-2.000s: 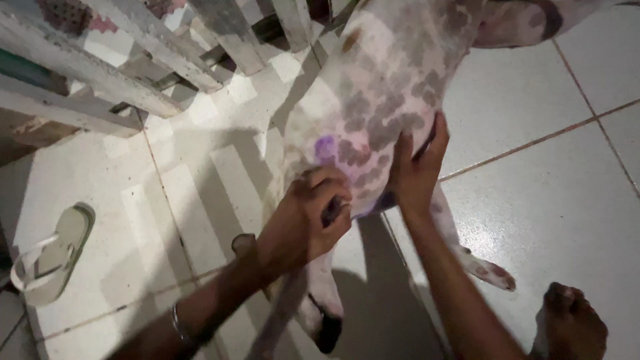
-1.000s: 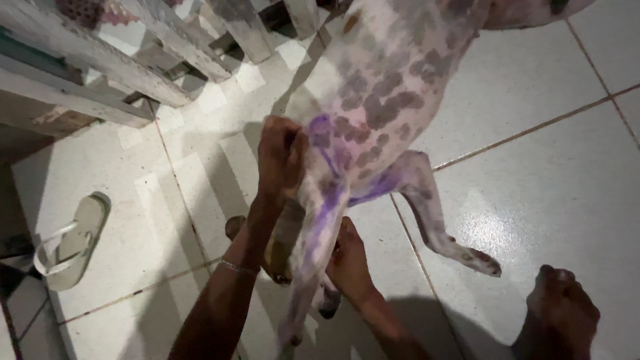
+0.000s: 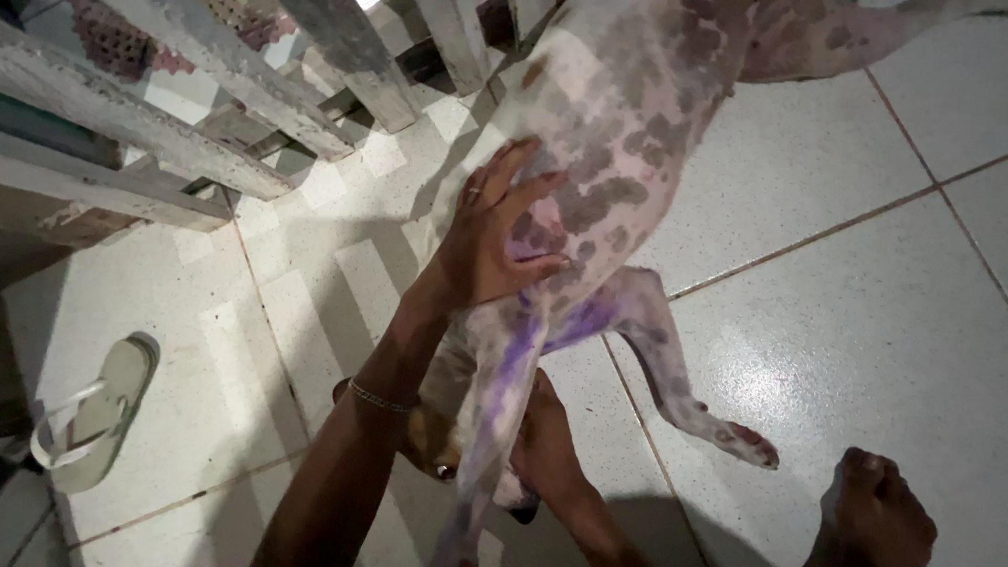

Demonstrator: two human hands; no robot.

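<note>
A white dog with grey spots (image 3: 614,157) lies belly up on the floor, purple stain on its chest and front legs. My left hand (image 3: 500,228) rests on the side of its chest, fingers spread and thumb bent inward. Below it, my right hand (image 3: 547,441) is at the dog's head (image 3: 433,429), behind a raised front leg (image 3: 500,402); its fingers are mostly hidden, so its grip cannot be told. The other front leg (image 3: 661,346) is bent out to the right. A thin bracelet (image 3: 378,396) circles my left wrist.
White floor tiles (image 3: 803,299) with brown joints lie underneath. A worn white slatted wooden barrier (image 3: 228,87) stands at the upper left, with a crocheted mat (image 3: 118,39) behind it. One flip-flop (image 3: 102,417) lies at the left. A bare foot (image 3: 874,504) is at the lower right.
Two seconds ago my right hand was on the dog's right-hand flank; it is now down by the head. My left hand has moved up from the front leg and opened out on the chest.
</note>
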